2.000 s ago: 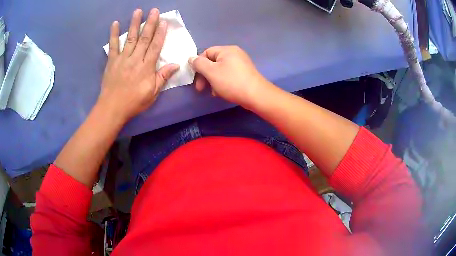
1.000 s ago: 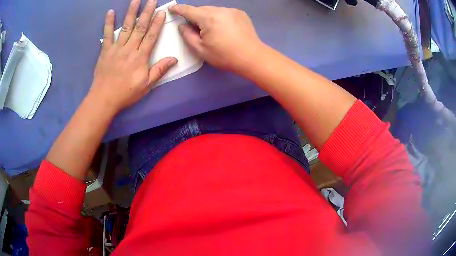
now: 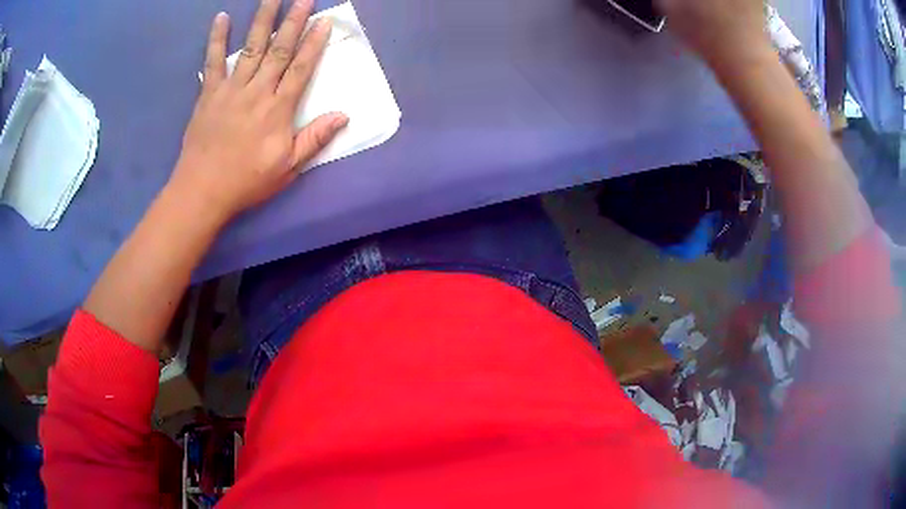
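Note:
A white pocket piece (image 3: 360, 94) lies flat on the blue-violet table cover, with a folded band near its far edge and rounded corners nearer me. My left hand (image 3: 248, 124) lies flat on its left part, fingers spread, covering much of it. My right hand (image 3: 717, 25) is at the top right, blurred and cut off by the picture's edge, at the steam iron (image 3: 636, 12). Only a dark corner of the iron with a pale rim shows. Whether my right fingers are closed on its handle cannot be seen.
A stack of white pressed pieces (image 3: 50, 149) lies at the left of the blue-violet table cover (image 3: 477, 149). The wrapped steam hose (image 3: 792, 50) shows behind my right forearm. Fabric scraps (image 3: 710, 423) and a cardboard box lie on the floor. Cloth hangs at the upper right.
My right hand has left the white piece's folded edge and moved far right to the iron. My left hand stays flat on the piece. The piece's near corner was turned up earlier and now lies flat.

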